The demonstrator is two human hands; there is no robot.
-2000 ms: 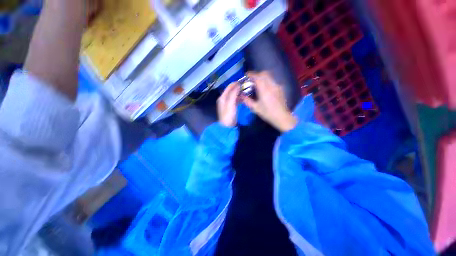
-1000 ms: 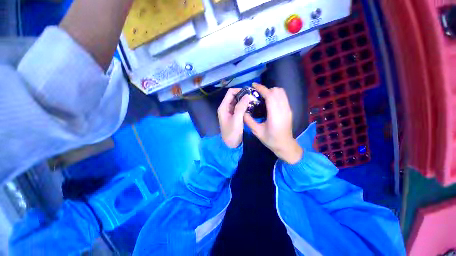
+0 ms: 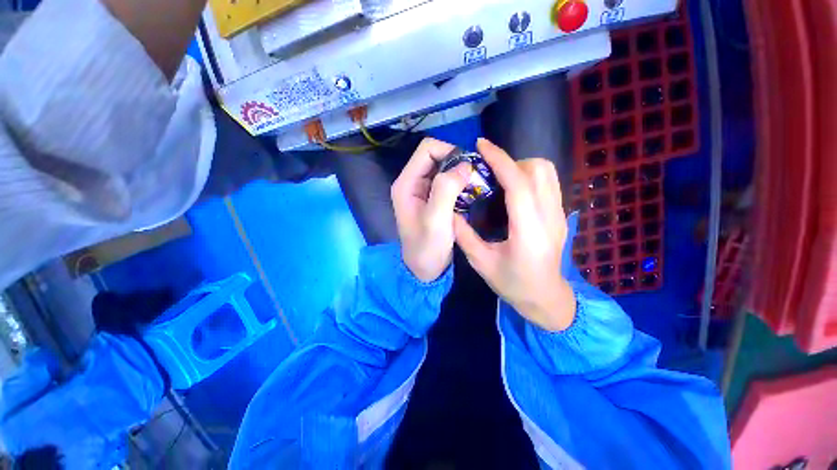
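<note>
A small round watch-like unit with a dark face and shiny metal rim is between my two hands, in front of the machine's front edge, above my lap. My left hand holds it from the left, with fingers lying over its face. My right hand is at its right side, fingertips at the rim, thumb below it. The fingers hide part of the unit.
The white machine with a red button and yellow plate is ahead. A person's pale striped sleeve reaches in from the left. Red grid trays are low right, pink-red foam far right, a blue stool lower left.
The view has turned and shifted, so the machine's front now lies flatter across the top. Both hands still hold the round unit, now seen larger. The striped sleeve remains at the left.
</note>
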